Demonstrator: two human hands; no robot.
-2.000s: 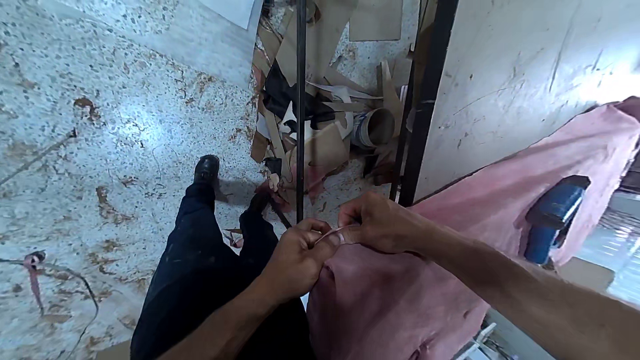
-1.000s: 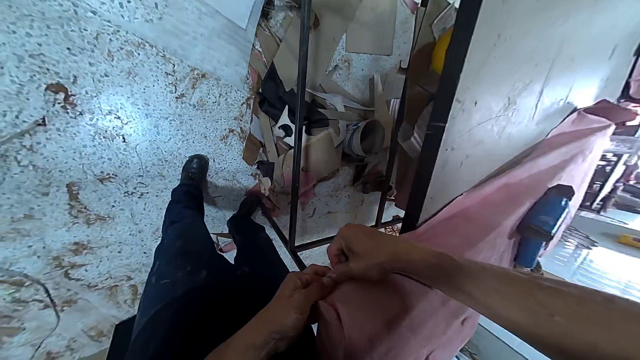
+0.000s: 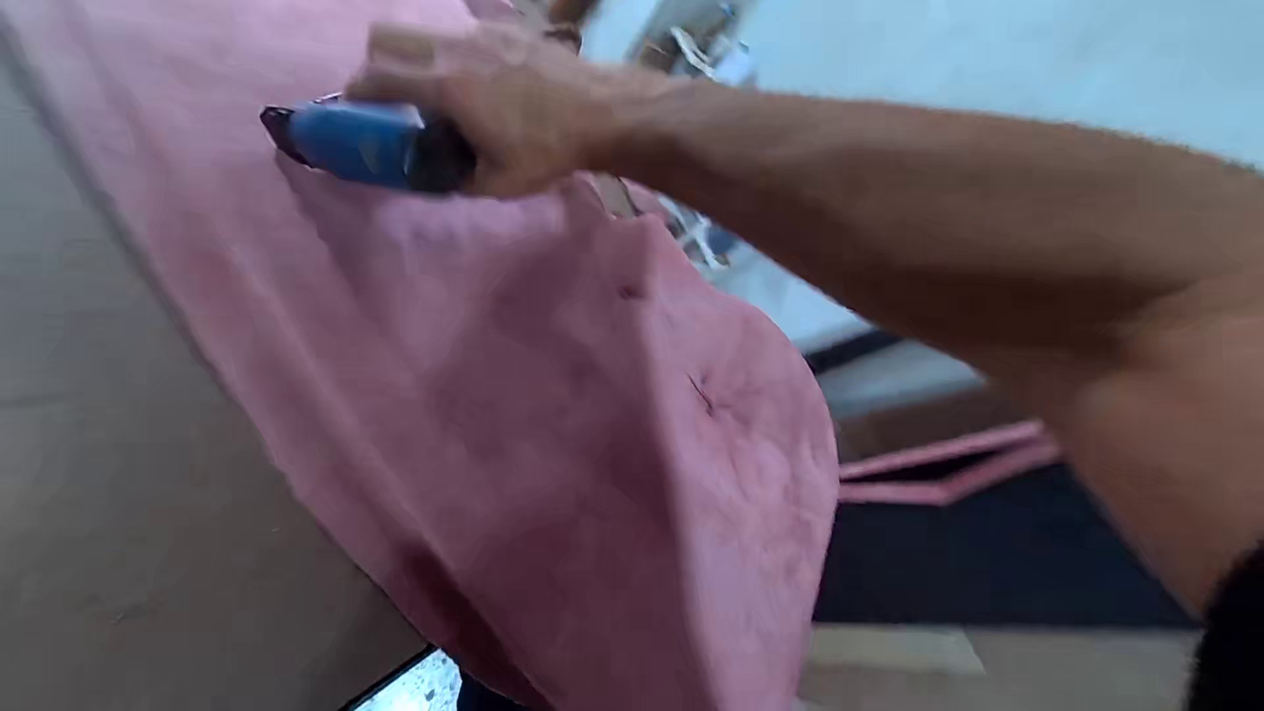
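Observation:
My right hand [image 3: 494,109], somewhat blurred, reaches in from the right and grips the dark end of a blue hand tool [image 3: 355,143]. The tool's other dark end points left, over a pink hide [image 3: 553,425] with folds and small creases or slits. What kind of tool it is cannot be told. My left hand lies outside this view.
A worn grey-white surface [image 3: 128,444] runs along the hide's left edge. Pink strips [image 3: 938,474] lie at the right, above a dark area. White scraps [image 3: 701,59] show behind my wrist, beside a pale blue surface [image 3: 948,59].
The view has swung strongly to the hide. My right hand has left the hide's near edge, where both hands were together, and has taken hold of the blue tool that was lying on the hide.

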